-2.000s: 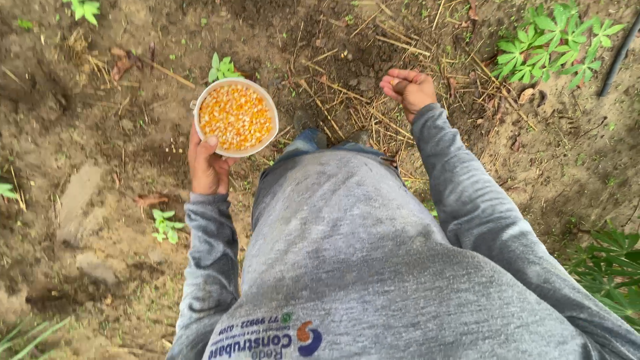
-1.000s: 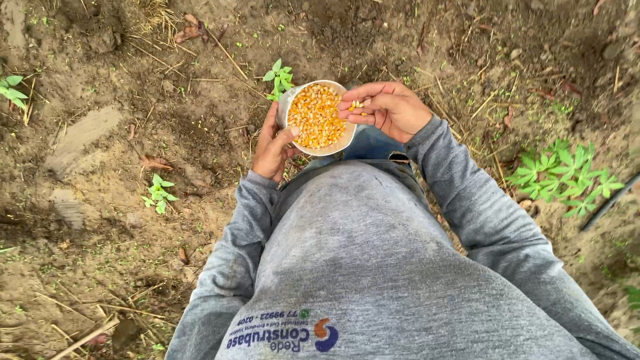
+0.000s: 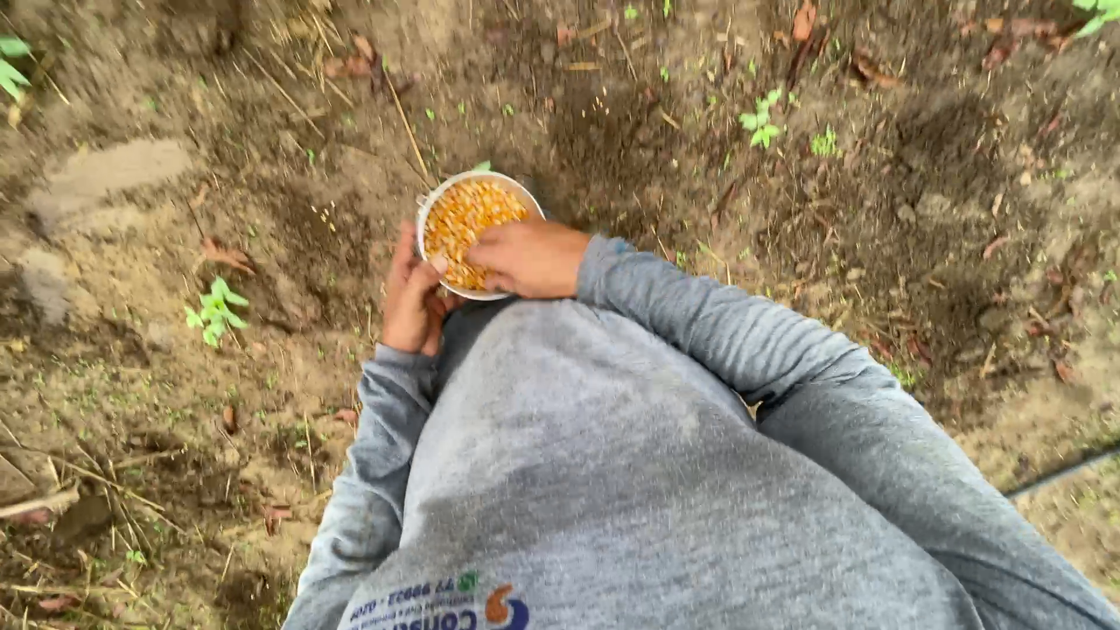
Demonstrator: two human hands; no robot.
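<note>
A round white container point(image 3: 426, 229) full of yellow-orange corn kernels point(image 3: 472, 214) is at the upper middle of the head view. My left hand point(image 3: 415, 297) grips its near left side, thumb over the rim. From the right, my right hand point(image 3: 529, 258) reaches over the rim with its fingertips down in the kernels; whether it grips any is hidden. A few pale kernels point(image 3: 325, 213) lie on a dark patch of soil to the left, and more kernels point(image 3: 598, 105) lie on the soil beyond the container.
Bare brown soil point(image 3: 289, 175) with dry stalks and dead leaves surrounds me. Small green seedlings grow at left point(image 3: 216, 311) and upper right point(image 3: 761, 118). A thin dark hose or pipe point(image 3: 1059, 472) lies at the right edge. My grey shirt point(image 3: 630, 455) fills the lower middle.
My right hand was away from the container at first, then above its rim with kernels at its fingers; now its fingertips are in the corn. My left hand keeps hold of the container. The view has shifted.
</note>
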